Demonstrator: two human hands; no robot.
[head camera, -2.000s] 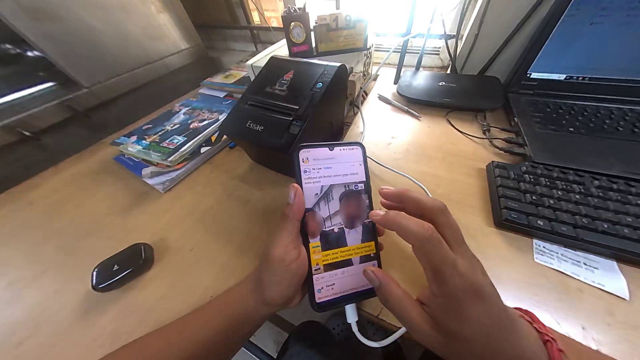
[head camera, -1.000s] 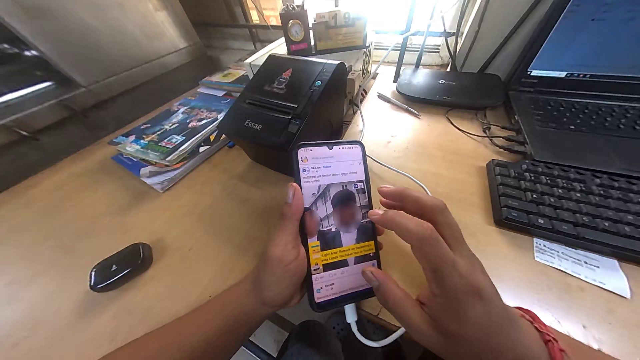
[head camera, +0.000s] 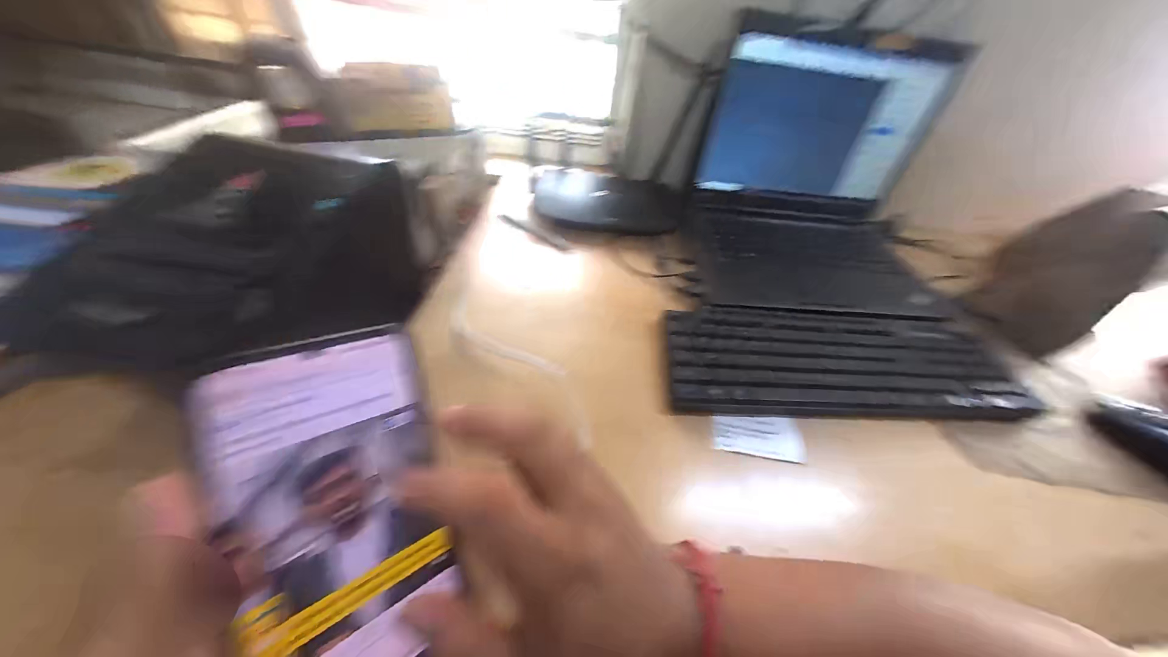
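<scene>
A smartphone (head camera: 319, 493) with a lit screen showing a picture and a yellow band lies tilted in my left hand (head camera: 173, 575), whose fingers are blurred at its left edge. My right hand (head camera: 557, 529), a red thread around its wrist, is at the phone's right edge with its fingers apart; whether the fingertips touch the phone cannot be told. The bottom of the phone is out of view. Behind the phone stands a black printer (head camera: 228, 246), smeared by motion. A white cable (head camera: 511, 351) runs on the table to the right of the phone.
A black keyboard (head camera: 830, 365) lies before an open laptop (head camera: 794, 246), with a printed paper slip (head camera: 759, 438) at its near edge. A router (head camera: 602, 201) and a pen (head camera: 535, 232) are farther back. Booklets (head camera: 46, 210) lie at the left, a dark object (head camera: 1131, 429) at the right edge.
The view has swung to the right and is blurred. The whole laptop and keyboard now show, while the black case on the left has left the view. The phone is still in my left hand.
</scene>
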